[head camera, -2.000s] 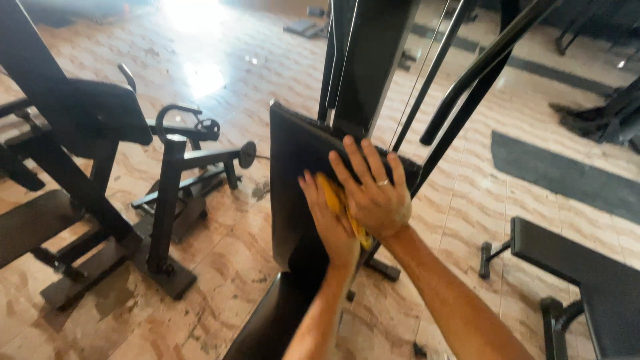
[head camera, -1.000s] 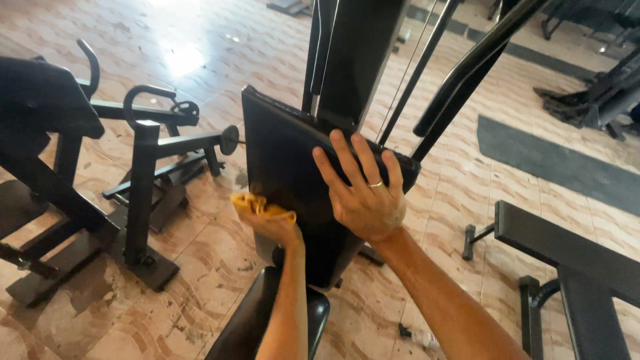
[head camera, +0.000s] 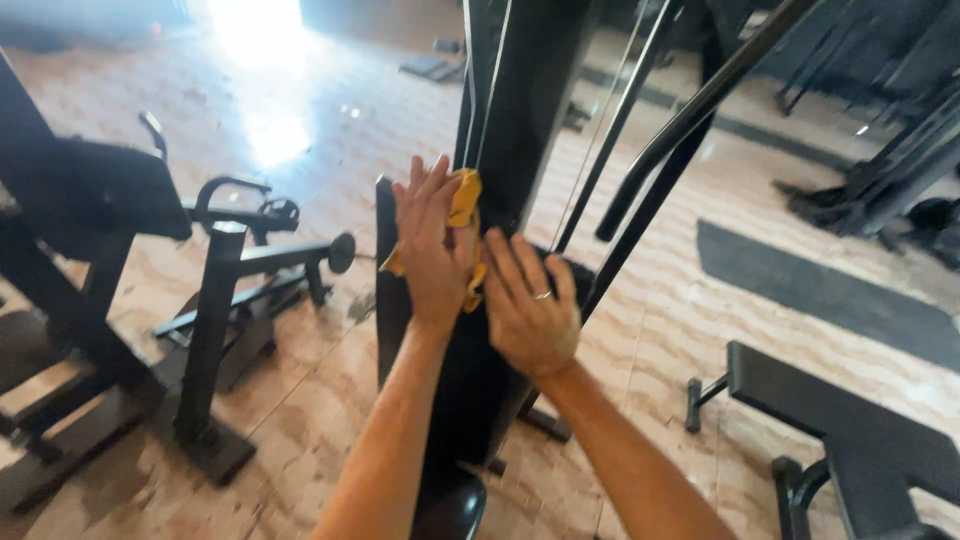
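Observation:
A yellow cloth (head camera: 465, 199) lies under and around my left hand (head camera: 435, 244), which presses it against the upper part of a black padded backrest (head camera: 472, 390) on a gym machine. Cloth edges stick out on both sides of that hand. Close beside it on the right, my right hand (head camera: 531, 307) rests flat on the same pad, fingers up, with a ring on one finger. Below the backrest, part of a black seat pad (head camera: 454, 506) shows. The machine's black upright (head camera: 525, 112) rises behind the pad.
A curved black machine arm (head camera: 675, 135) slants at the upper right. Another exercise machine (head camera: 210, 337) stands on the left. A black bench (head camera: 840, 420) is at the lower right, with a dark floor mat (head camera: 817, 289) behind it. Tiled floor lies around them.
My left hand with the yellow cloth has moved from the pad's lower left side up to its top. The right hand remains on the pad, now close beside the left.

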